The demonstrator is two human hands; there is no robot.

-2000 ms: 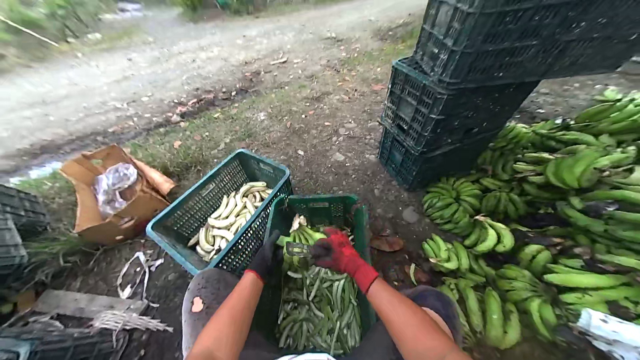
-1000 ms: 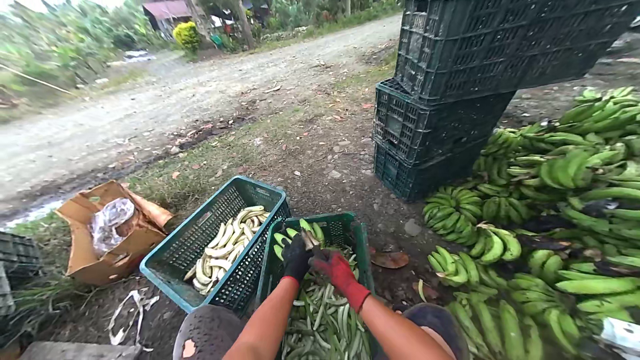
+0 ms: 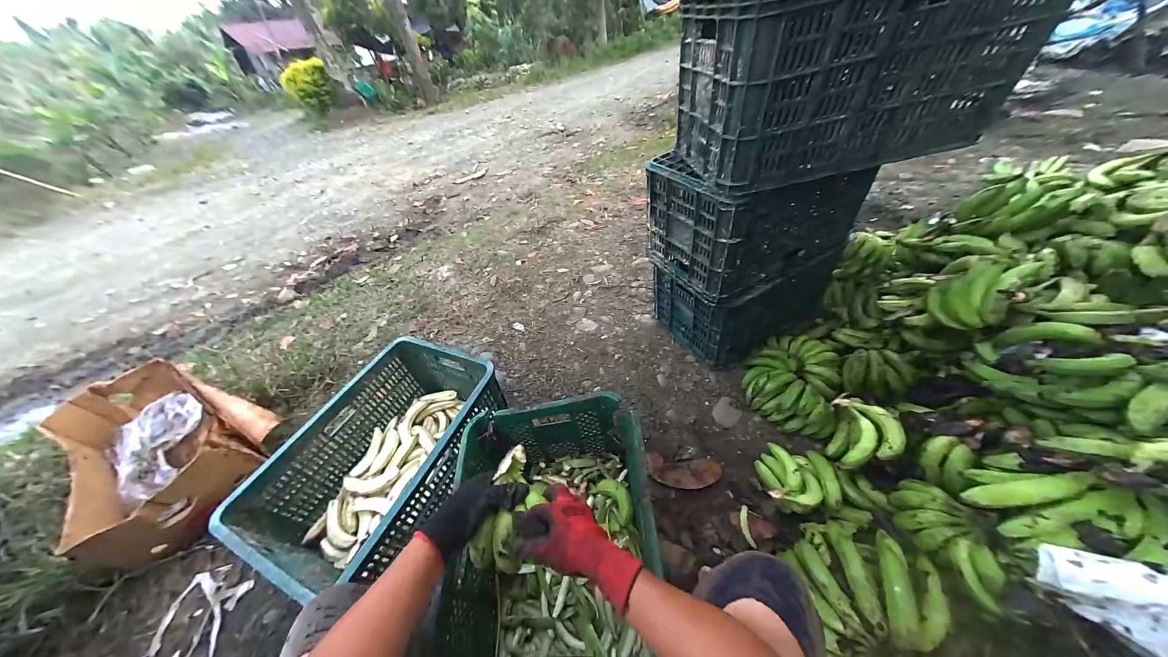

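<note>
My left hand (image 3: 470, 518), in a black glove with a red cuff, grips a bunch of green bananas or plantains (image 3: 497, 540). Against the bunch's right side is my right hand (image 3: 568, 538) in a red and black glove; whether it holds a tool cannot be seen. Both hands are over a green plastic crate (image 3: 639, 484) between my knees, which holds green peels (image 3: 561, 610). Left of it, a second green crate (image 3: 274, 497) contains peeled, pale fruit (image 3: 392, 465).
A cardboard box (image 3: 109, 520) with clear plastic (image 3: 157, 443) stands at left. Dark plastic crates (image 3: 748, 228) are stacked ahead. Piled green bunches (image 3: 985, 292) cover the ground at right. A gravel road (image 3: 274, 219) runs beyond.
The bunch was raised near the crate's far end one second ago; now my hands hold it lower, nearer my body. The view has tilted up since the oldest frame.
</note>
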